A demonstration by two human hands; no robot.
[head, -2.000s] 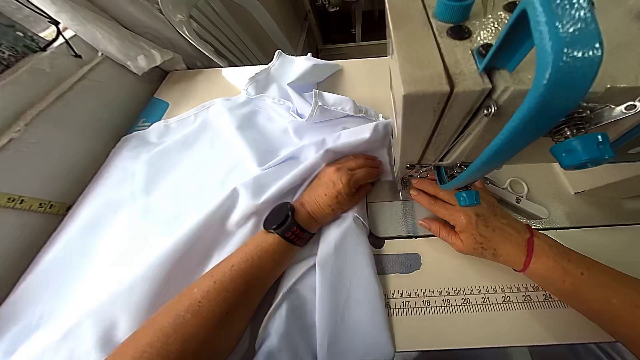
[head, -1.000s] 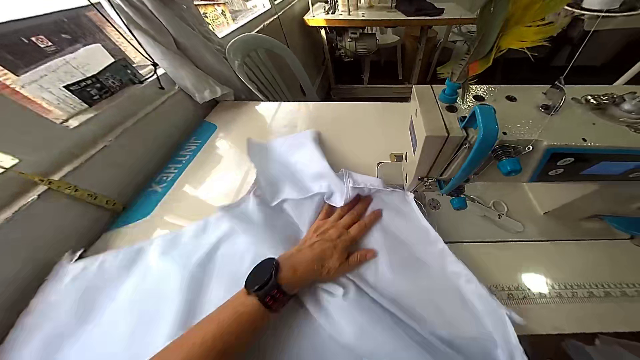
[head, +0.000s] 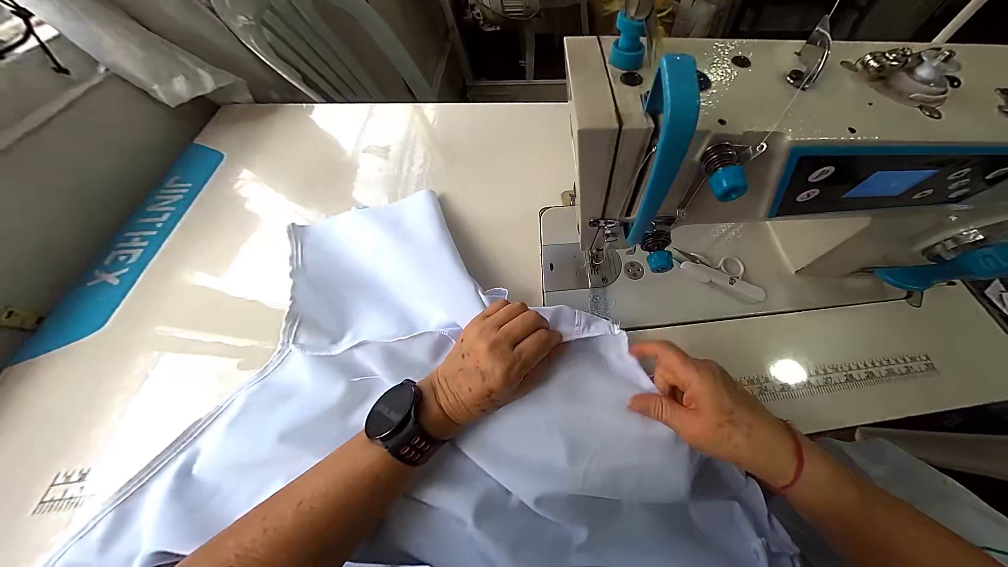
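Note:
A white garment (head: 583, 441) with stitched seams is spread over the sewing table. My left hand (head: 496, 358), with a black watch on the wrist, is closed on the garment near a folded, seamed edge. At the garment's right edge is my right hand (head: 693, 398), thumb and forefinger apart on either side of the cloth's border; whether it touches the cloth is unclear. Behind the hands stands an industrial sewing machine (head: 693, 181), its presser foot (head: 597, 256) over the needle plate, with no cloth under it.
White-handled thread snips (head: 723, 280) lie on the machine bed. A printed ruler scale (head: 843, 376) runs along the table at right. The glossy tabletop (head: 488, 150) reaches back toward a chair (head: 331, 47). More fabric (head: 921, 488) hangs at lower right.
The garment's upper edge, by the machine's needle area earlier, now lies in front of it. My right hand, out of view one second ago, is back at the cloth's edge. My left hand has closed on the fabric.

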